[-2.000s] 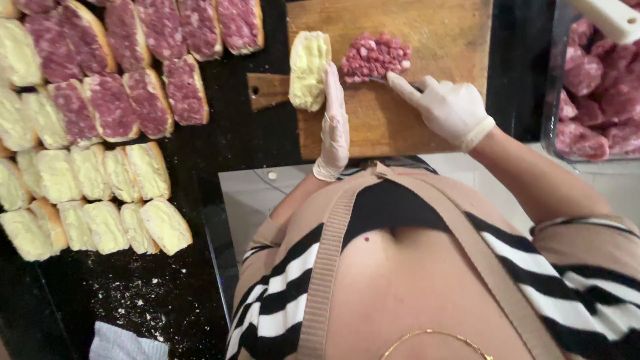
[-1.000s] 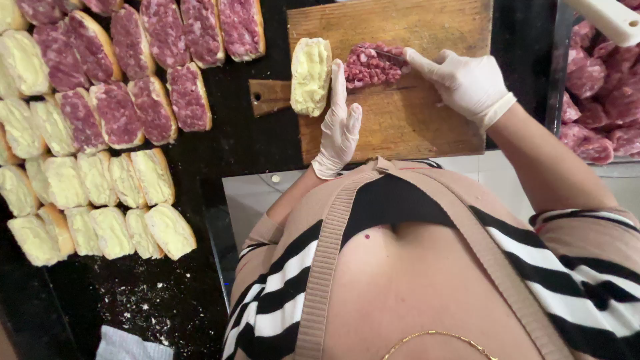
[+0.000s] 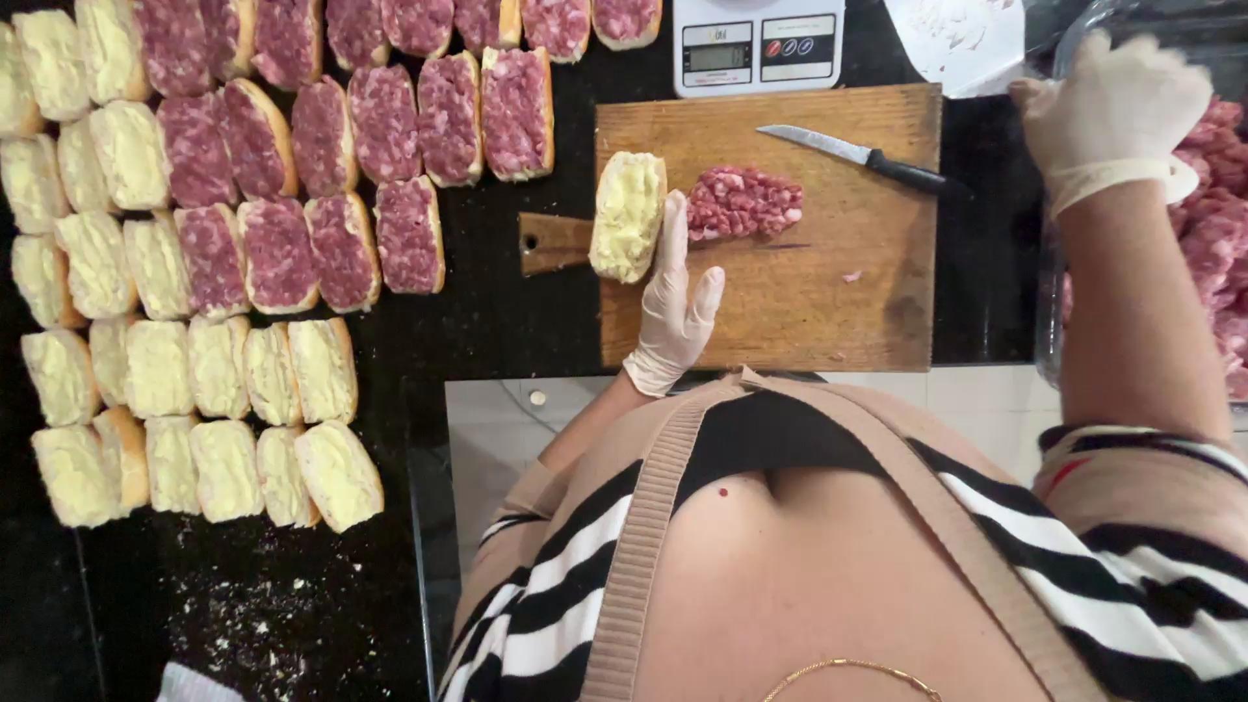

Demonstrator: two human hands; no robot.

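Note:
My left hand [image 3: 675, 307], in a pale glove, rests on the wooden cutting board [image 3: 819, 322], its fingertips by a buttered bread half [image 3: 627, 216]. Just right of those fingers lies a flat patch of chopped raw meat [image 3: 746, 203]. A black-handled knife [image 3: 858, 159] lies across the board's upper right, its handle past the edge. My right hand [image 3: 1121, 107], also gloved and blurred, is over the upper left part of a clear container holding raw meat [image 3: 1214, 224]; what its fingers hold, if anything, cannot be made out.
Rows of bread halves cover the left of the black counter, some topped with raw meat [image 3: 387, 122], others with a pale spread [image 3: 156, 369]. A kitchen scale [image 3: 759, 49] stands above the board, a white sheet [image 3: 960, 44] beside it. Crumbs [image 3: 263, 604] and a cloth [image 3: 195, 684] are lower left.
My right hand has let go of the knife, now lying on the board, and has moved right and up to the meat container. My left hand stays beside the bread half.

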